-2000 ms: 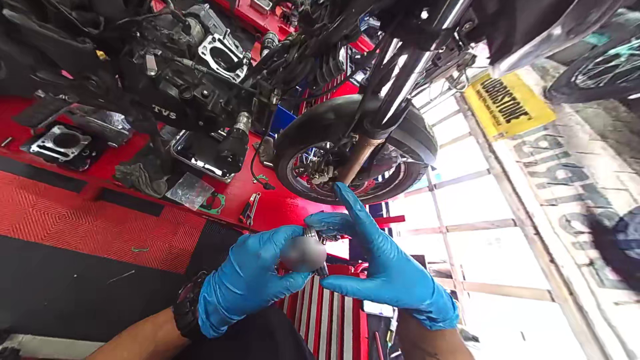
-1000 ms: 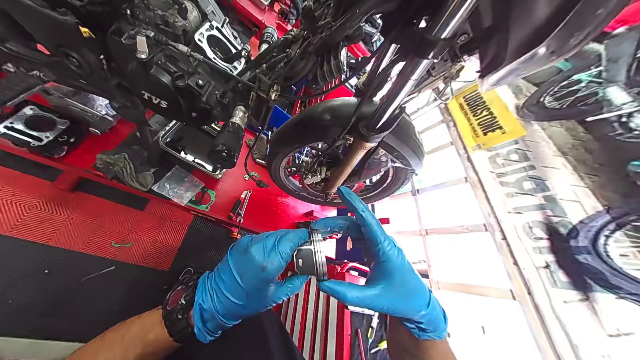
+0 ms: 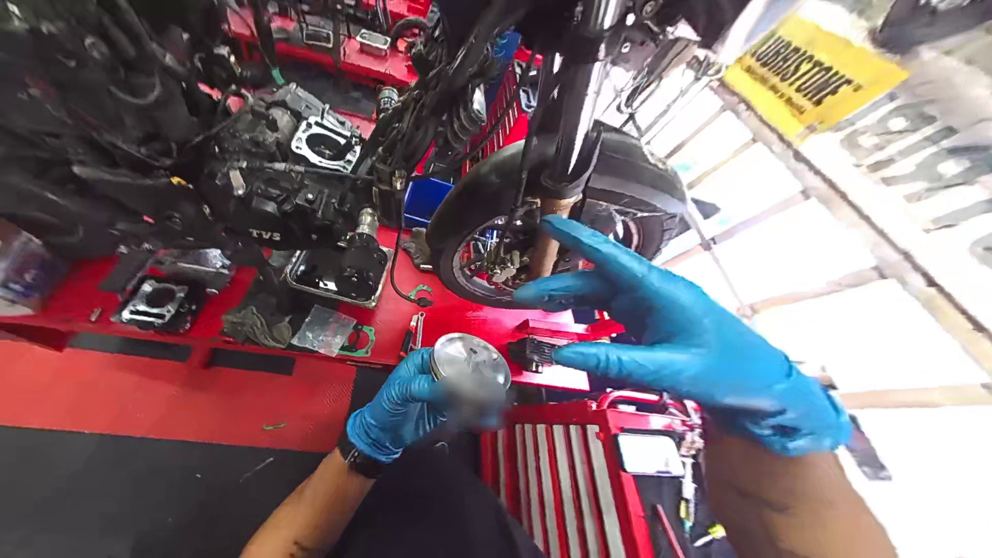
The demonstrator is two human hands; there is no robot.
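My left hand [image 3: 403,404], in a blue glove, grips a round metal engine piston [image 3: 470,361] at its left side, with the flat crown turned up toward the camera. The piston's lower part is blurred. To the right, my right hand [image 3: 659,333], also gloved in blue, is raised with its fingers spread and nothing between them. Its fingertips appear in front of the motorcycle's front wheel [image 3: 484,186] and fork. A small black ribbed part [image 3: 533,353] lies on the red bench between the two hands.
On the red bench [image 3: 457,310] are a metal tray with parts [image 3: 376,298], a plastic bag [image 3: 324,329], a green gasket [image 3: 363,341], a rag [image 3: 260,325] and a cylinder block [image 3: 155,302]. The motorcycle engine [image 3: 287,209] stands behind. A red tool cart [image 3: 570,480] is close in front.
My right hand has let go of the piston and moved away to the right, its fingers spreading. The piston, side-on a second ago, now shows its crown in my left hand.
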